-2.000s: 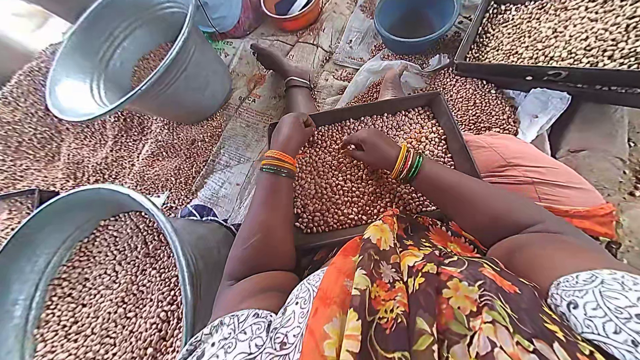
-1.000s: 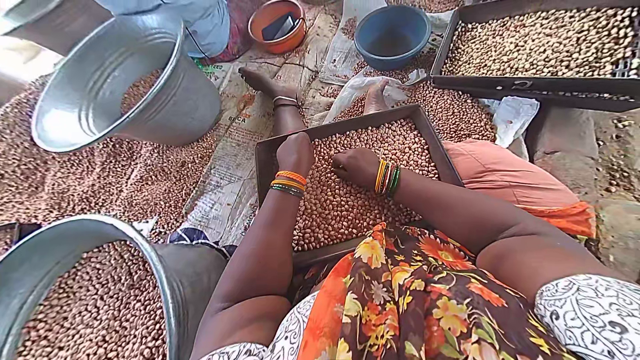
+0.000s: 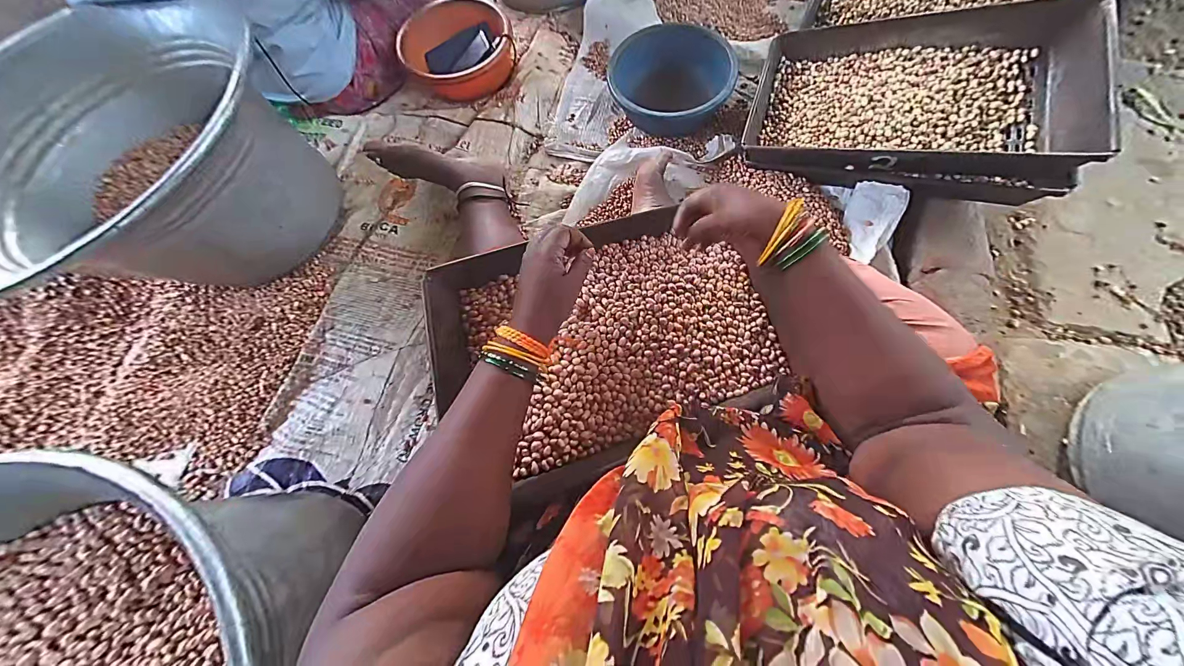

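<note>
A dark rectangular tray (image 3: 444, 319) rests on my lap, filled with reddish-brown nuts or beans (image 3: 647, 342). Over the tray's left part is my left hand (image 3: 558, 268), its fingers curled together; whether anything is between them cannot be made out. My right hand (image 3: 726, 222) hovers at the far right rim with bent fingers, the thumb and fingertips close together, and what it may hold is hidden. Orange, yellow and green bangles circle both wrists.
Metal tubs (image 3: 305, 213) (image 3: 277, 564) holding nuts stand at left beside a heap (image 3: 157, 361). A blue bowl (image 3: 672, 79), an orange basin (image 3: 456, 51) and a tray of paler nuts (image 3: 906, 97) lie beyond. Another person's clothing (image 3: 310, 46) shows at upper left.
My right hand has moved from over the middle of the nuts to the tray's far right rim. My left hand remains over the left part of the tray.
</note>
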